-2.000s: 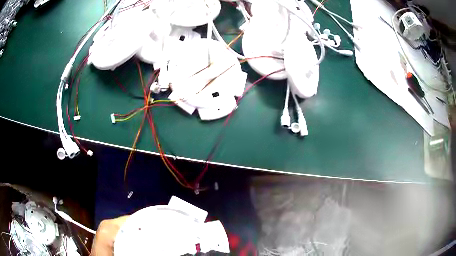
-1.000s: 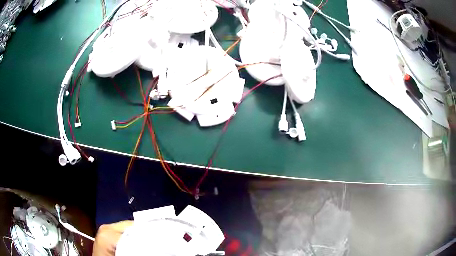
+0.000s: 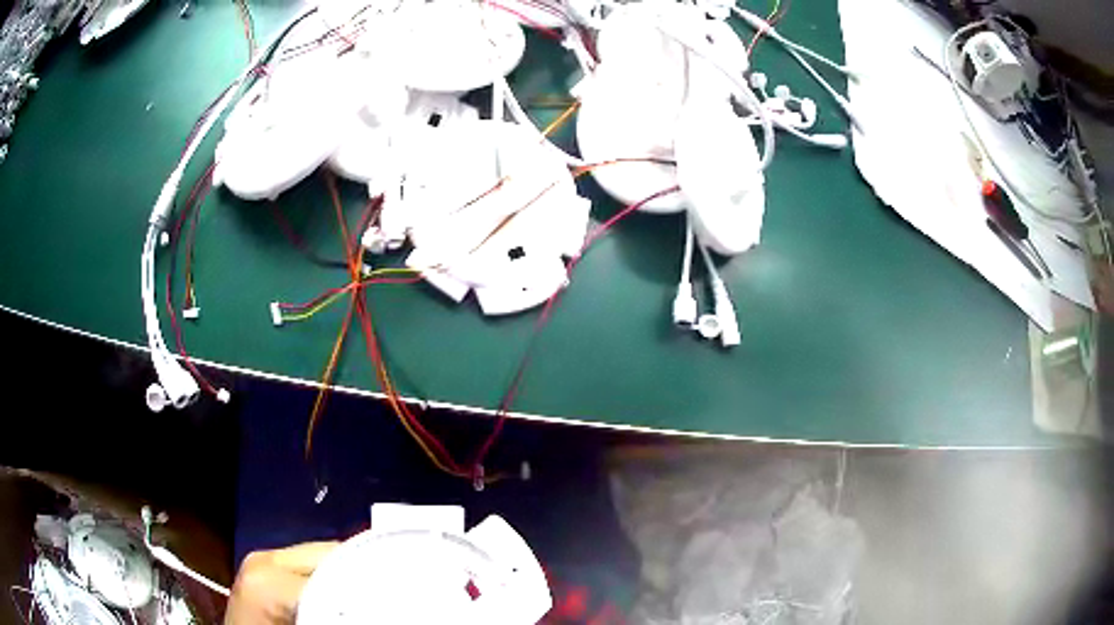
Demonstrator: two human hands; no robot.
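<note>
A round white base (image 3: 422,580) with square tabs at its rim and a small dark red square hole is held over the lap at the bottom edge. My left hand (image 3: 269,584) grips it at its left side; the fingers are partly hidden behind it and cut off by the picture's edge. A white tail cable (image 3: 189,570) runs from beside the hand towards the lower left. The lower part of the base is out of the picture. My right hand is not in view.
Overexposed white bases (image 3: 495,220) lie heaped on the green bench (image 3: 855,330), with thin red and yellow lead wires hanging over its front edge. A screwdriver (image 3: 1008,214) lies on a white sheet (image 3: 898,159) at right. A box of bases (image 3: 55,491) stands lower left.
The held base has turned, so its tabs and square hole sit at different places, and it has shifted slightly. The view has moved a little. The left hand keeps its grip.
</note>
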